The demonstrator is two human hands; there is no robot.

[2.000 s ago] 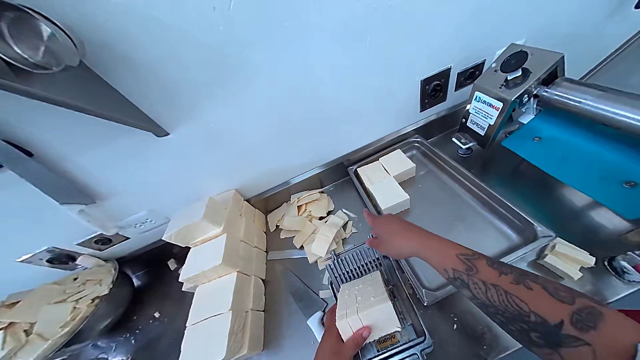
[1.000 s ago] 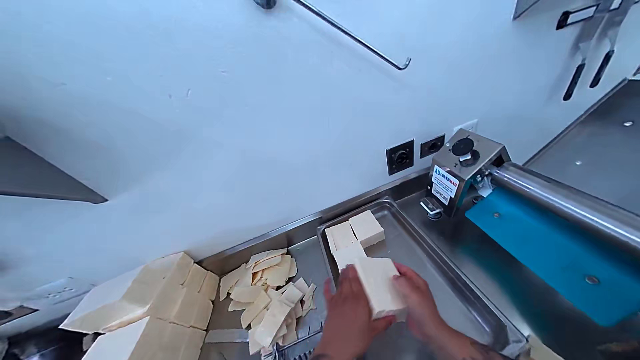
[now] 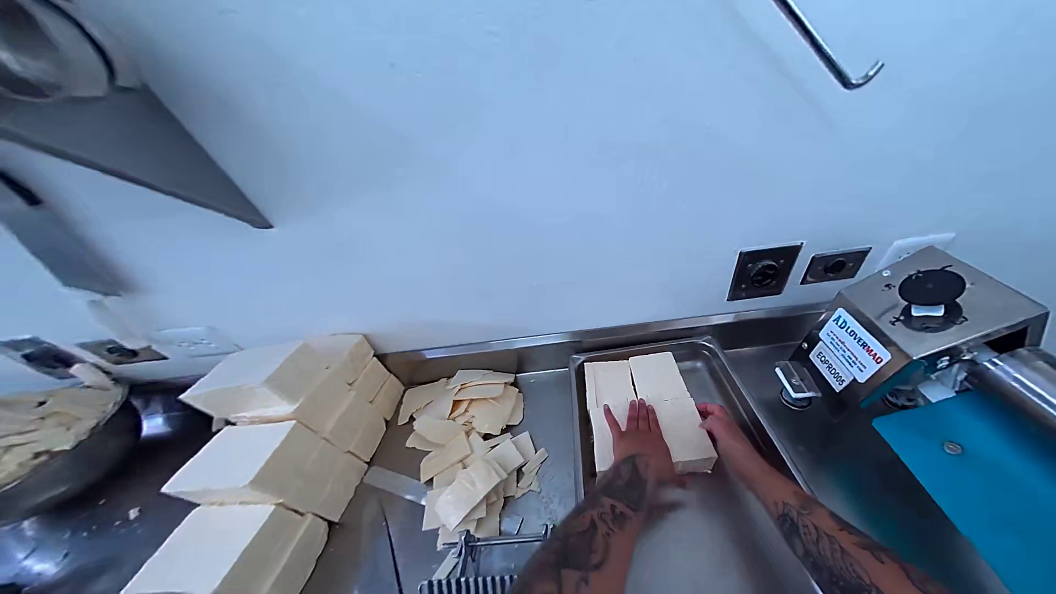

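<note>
Several pale, cheese-like blocks [image 3: 660, 378] lie side by side against the far left part of a rectangular stainless steel tray [image 3: 726, 363]. My left hand [image 3: 637, 437] rests flat, fingers spread, over the nearer blocks. My right hand [image 3: 726, 431] touches the right side of the near right block [image 3: 683, 433]. Left of the tray, thin pale slices [image 3: 474, 478] lie in a loose heap on the steel counter. At the bottom edge, a metal slicer with parallel bars [image 3: 469, 584] is partly cut off by the frame.
Large stacked pale blocks [image 3: 247, 462] stand at the left. A round metal bowl [image 3: 74, 483] of slices sits at the far left. To the right is a steel roller machine [image 3: 916, 322] with a blue sheet [image 3: 982, 470]. A metal bracket [image 3: 157, 157] juts from the wall above.
Two seconds ago a block was held at the slicer; one second ago both hands held it over the tray. It now lies with the other blocks in the tray, with both hands touching the group.
</note>
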